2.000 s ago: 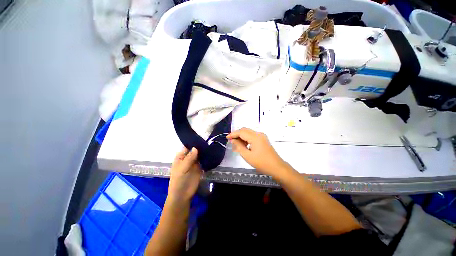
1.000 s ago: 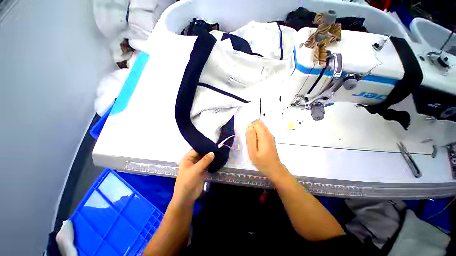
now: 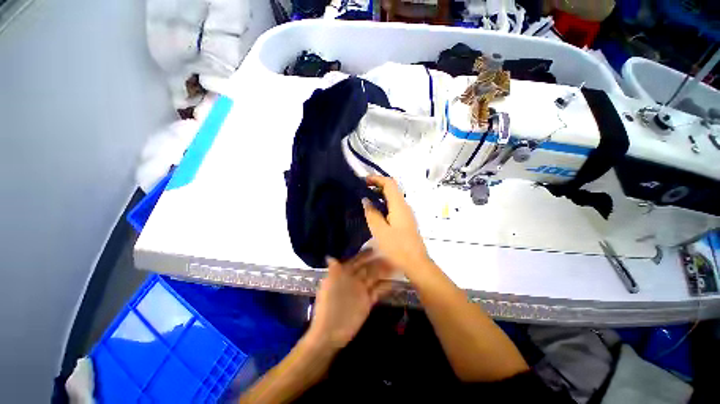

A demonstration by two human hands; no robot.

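The navy panel [image 3: 324,177] lies spread wide on the left part of the white table, joined to the pale garment body [image 3: 395,130], which runs back beside the machine head. My right hand [image 3: 392,225] is over the panel's right edge, fingers bent; its fingertips overlap the navy cloth and I cannot tell whether they grip it. My left hand [image 3: 347,296] is blurred at the table's front edge, just below the panel, with its fingers apart and nothing seen in it.
The white machine head [image 3: 537,134] stands right of the garment, a black cloth strip [image 3: 604,138] over its arm. Thread snips [image 3: 618,267] lie on the right of the table. A blue crate [image 3: 162,347] is below left. A rear trough [image 3: 379,33] holds dark scraps.
The narrow navy band has been opened out into a wide dark panel. My left hand has let go of it and moved right and down. My right hand has moved left onto the cloth.
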